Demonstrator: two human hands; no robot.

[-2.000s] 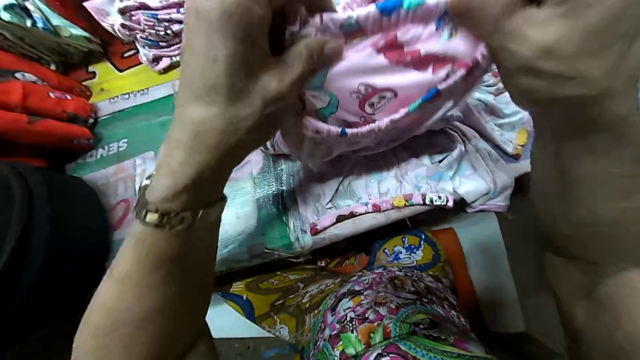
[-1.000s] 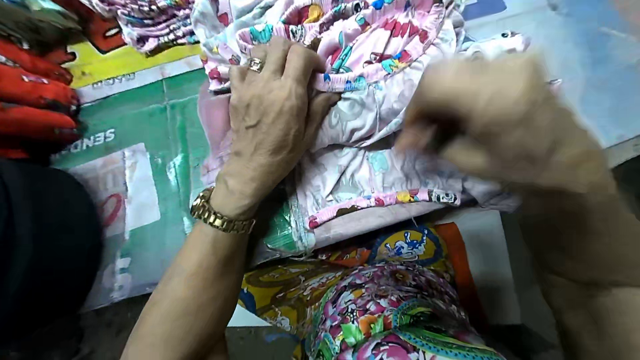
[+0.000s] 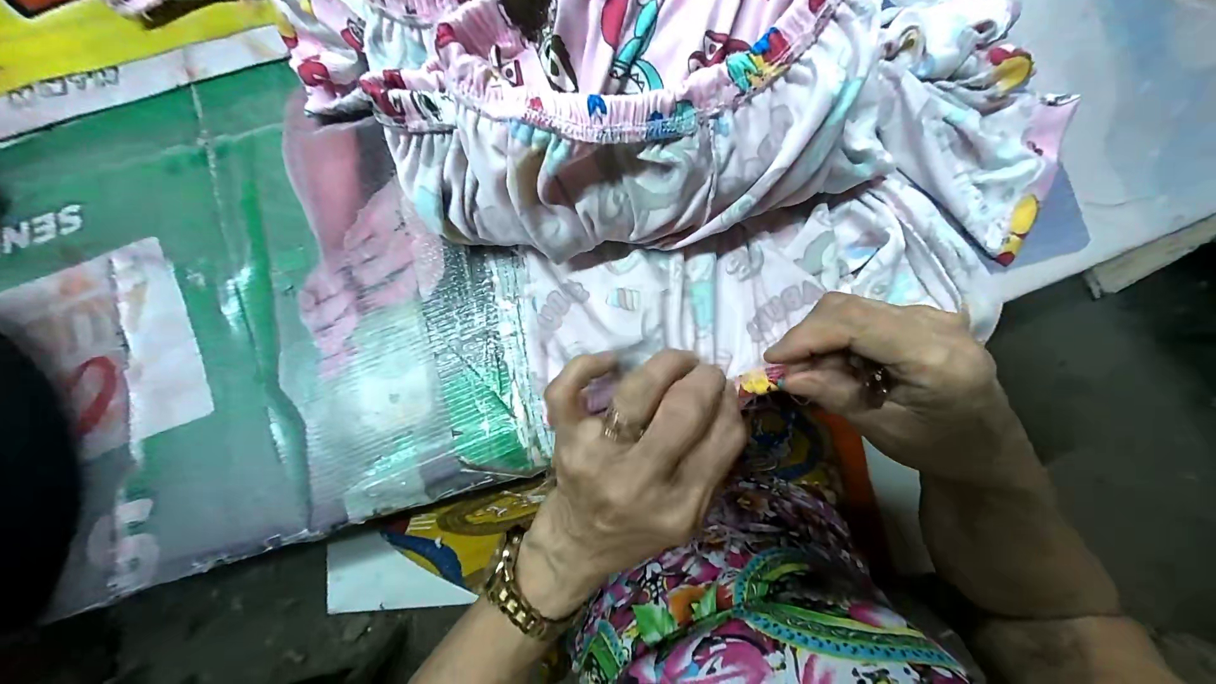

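Note:
A pink printed garment (image 3: 617, 180) with a gathered elastic waistband lies inside out on the table, its pale reverse side showing. At its near hem, my left hand (image 3: 651, 446), wearing a ring and a gold-coloured wristwatch, is closed on the cloth. Just right of it, my right hand (image 3: 883, 380) pinches the same hem between thumb and fingertips. A short bit of the hem's colourful edge (image 3: 757, 382) shows between the two hands. The fingers hide whether anything small is held there as well.
Green and grey printed sheeting (image 3: 361, 427) covers the table, with clear tape near the garment. Its front edge runs just left of my left wrist. Flower-patterned cloth (image 3: 760, 608) lies below my hands, and a dark rounded object (image 3: 33, 494) stands at far left.
Two seconds ago both hands held the waistband up; one second ago my left hand pressed on the garment. Both are now at the near hem. The view has moved closer.

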